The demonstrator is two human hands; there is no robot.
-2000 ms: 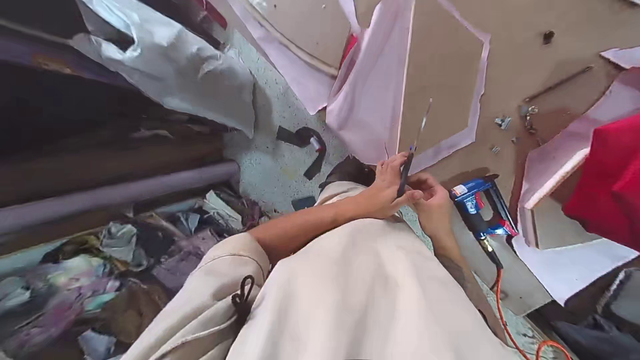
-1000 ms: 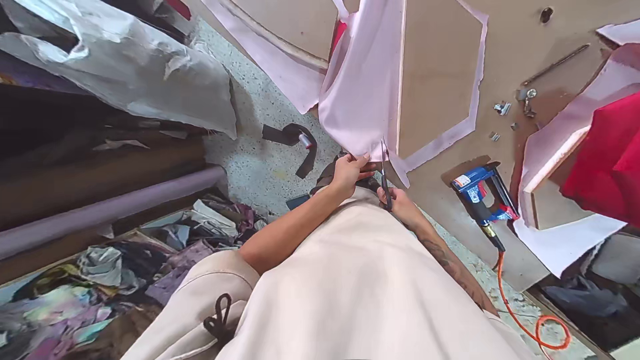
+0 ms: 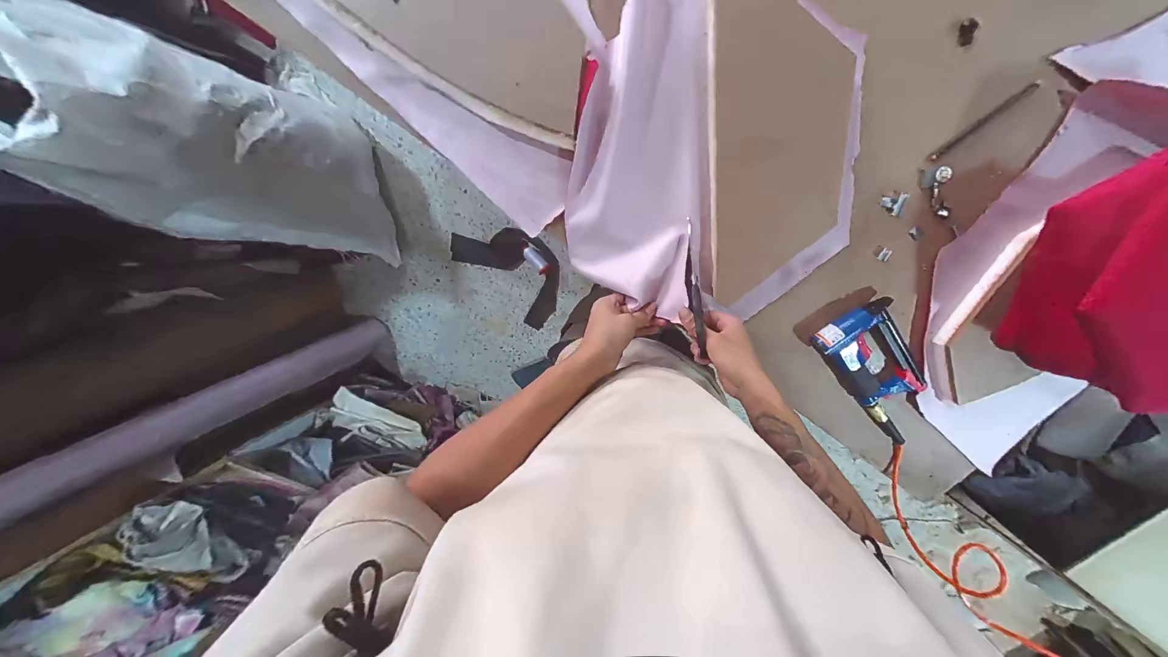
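Observation:
My left hand (image 3: 620,330) pinches the lower edge of a pale pink fabric piece (image 3: 639,164), which hangs in soft folds at the table's near edge. In my right hand (image 3: 721,342) are scissors (image 3: 695,301) with dark handles. Their blades point away from me and lie at the fabric, just left of a straight, pale-edged board (image 3: 785,137). How far the blades stand apart is hard to tell. A blue pneumatic stapler (image 3: 867,354) lies on the table right of my right hand, touched by neither hand.
Red fabric (image 3: 1095,283) covers part of a pink-edged panel at right. Small metal parts (image 3: 894,203) and a thin rod (image 3: 985,120) lie on the table. An orange hose (image 3: 899,493) trails from the stapler. Black strips (image 3: 543,292) are on the speckled floor; fabric scraps (image 3: 182,538) fill the lower left.
My hands were close together around the scissors two seconds ago. Now they are apart, the left at the fabric edge and the right on the scissors, with the blades brought to the fabric.

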